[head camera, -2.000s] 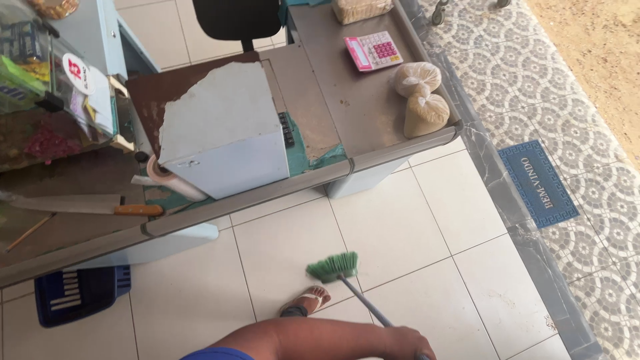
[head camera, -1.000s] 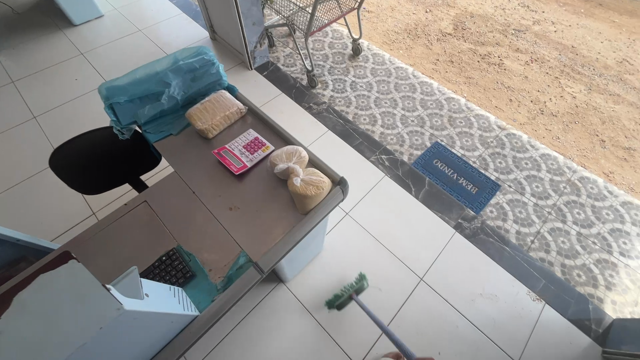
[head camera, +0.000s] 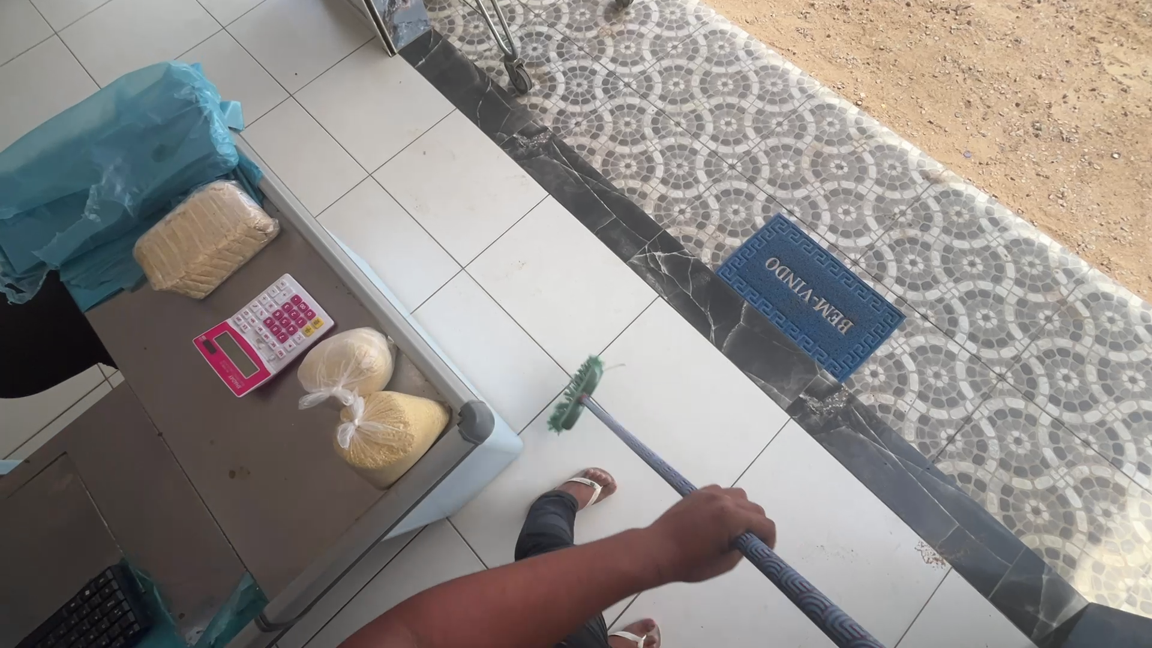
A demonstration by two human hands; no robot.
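Note:
My left hand (head camera: 715, 533) is closed around the patterned handle of a broom (head camera: 634, 443), with the forearm reaching in from the bottom left. The broom's green bristle head (head camera: 576, 394) is low over the white floor tiles, to the right of the counter corner; whether it touches them cannot be told. The handle slants down to the right and leaves the frame at the bottom. My right hand is out of view. My sandalled feet (head camera: 589, 487) show below the broom head, partly behind the arm.
The metal-topped counter (head camera: 216, 450) holds a pink and white calculator (head camera: 264, 335), tied bags of grain or meal (head camera: 393, 436), a wrapped pack (head camera: 205, 238) and a keyboard (head camera: 94, 612). A blue doormat (head camera: 812, 297) lies past the dark stone threshold (head camera: 621, 243). A cart wheel (head camera: 518, 77) stands outside.
The view has swung toward the doorway. My left hand holds the broom two seconds ago and now. The broom head has moved away from the long front of the counter, past its corner.

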